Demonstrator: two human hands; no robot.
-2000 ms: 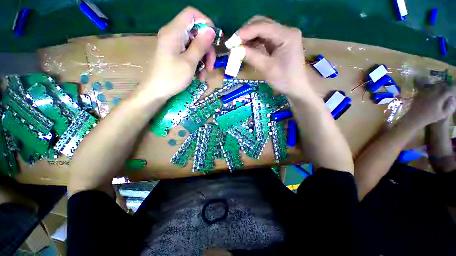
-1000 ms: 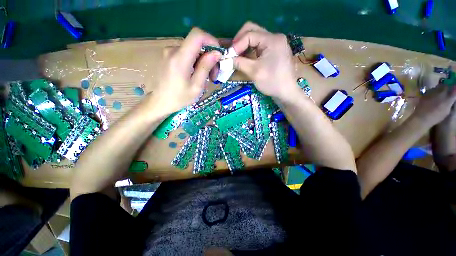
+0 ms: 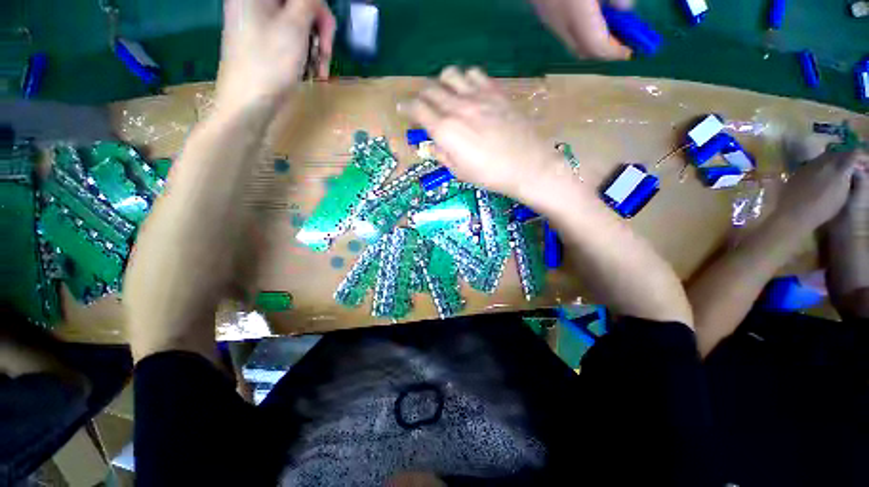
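Note:
My left hand [image 3: 272, 48] is blurred and partly cut off by the top edge, over the green surface. A blurred blue battery pack with a white label [image 3: 362, 27] is just right of its fingers; whether they hold it cannot be told. My right hand [image 3: 476, 128] is blurred above the cardboard, fingers pointing up and left. A blue battery pack [image 3: 417, 137] shows beside its thumb, near a cream patch; any grip is unclear. Another battery [image 3: 436, 180] lies below it on the pile of green circuit board strips [image 3: 446, 217].
Another person's hand [image 3: 581, 24] holds a blue battery at the top. Batteries [image 3: 631, 188] lie right on the cardboard [image 3: 581, 262]. A second board pile [image 3: 86, 219] is at left. Another worker's hands [image 3: 838, 181] are at far right. More batteries [image 3: 135, 57] lie on the green surface.
My hands have parted: the left moved up and left over the green surface, the right lower. Another hand has entered at the top. The upper-right battery and its wired board have left the cardboard.

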